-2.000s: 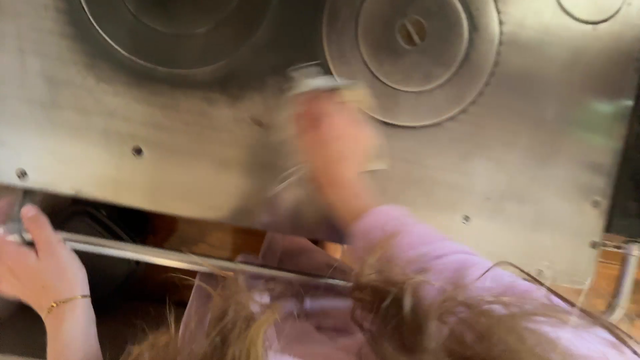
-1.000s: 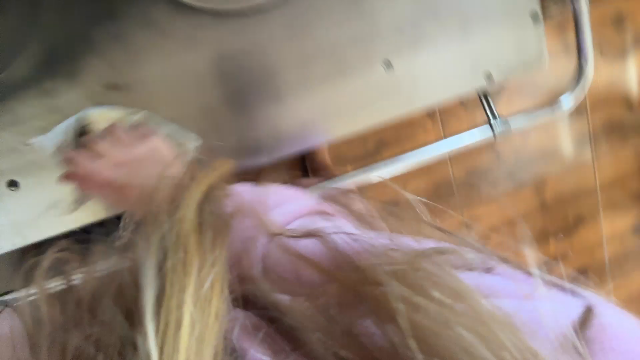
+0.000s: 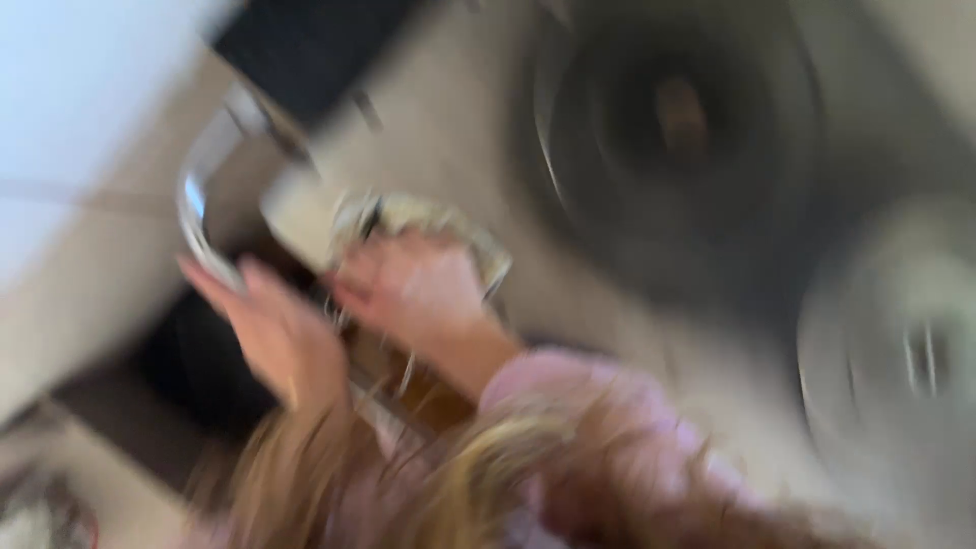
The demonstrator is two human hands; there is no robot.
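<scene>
My right hand (image 3: 415,286) presses a crumpled, pale cloth (image 3: 427,213) onto the metal stove top (image 3: 610,320), near its left front corner. Its fingers are spread over the cloth, and loose threads hang below. To its left, my left hand (image 3: 282,335) is at the bent end of the metal rail (image 3: 198,221) along the stove's edge, thumb and fingers on either side of it. Motion blur hides how firmly the left hand grips.
A dark round burner plate (image 3: 679,145) lies right of the cloth, and a lighter round plate (image 3: 915,351) at the far right. A black block-like thing (image 3: 313,53) stands beyond the corner. Strands of hair cross the lower view.
The right hand has moved with the cloth to the stove's left front corner. My left hand, at the rail two seconds ago, shows at its bent end. The view has swung strongly.
</scene>
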